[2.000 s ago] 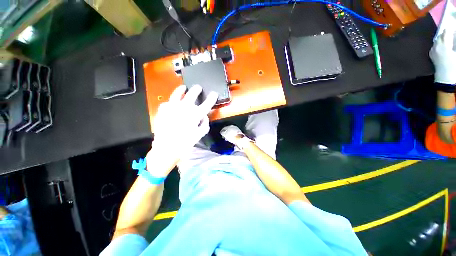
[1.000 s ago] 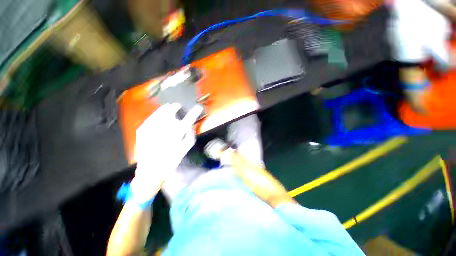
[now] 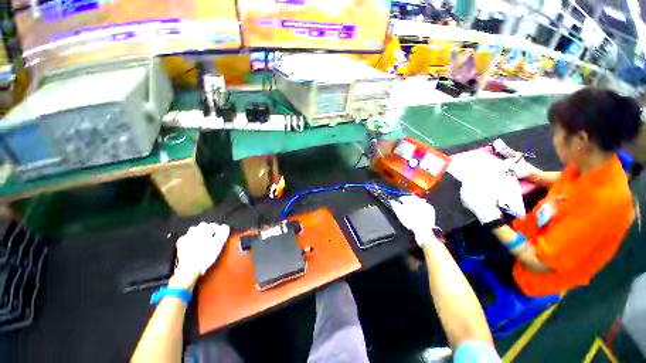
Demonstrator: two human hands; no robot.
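Note:
A dark set-top box (image 3: 278, 259) sits on the orange-brown fixture board (image 3: 329, 244), against the connector block (image 3: 271, 232). My gloved left hand (image 3: 202, 248) is at the board's left edge, over another dark unit (image 3: 147, 283) that it partly hides; whether it grips it I cannot tell. A further set-top box (image 3: 370, 226) lies right of the board. My gloved right hand (image 3: 416, 217) is beyond it, closed over a dark remote control (image 3: 381, 197); only the remote's far end shows.
A blue cable (image 3: 322, 188) arcs from the fixture to an orange-brown test box (image 3: 409, 166). Oscilloscopes (image 3: 92, 117) stand on the green shelf under lit screens (image 3: 315, 25). Stacked units (image 3: 21, 276) are far left. A person in orange (image 3: 577, 223) works at the right.
The view has tilted up. My left hand has left the set-top box on the board and moved left. My right hand has risen from my lap to the remote control.

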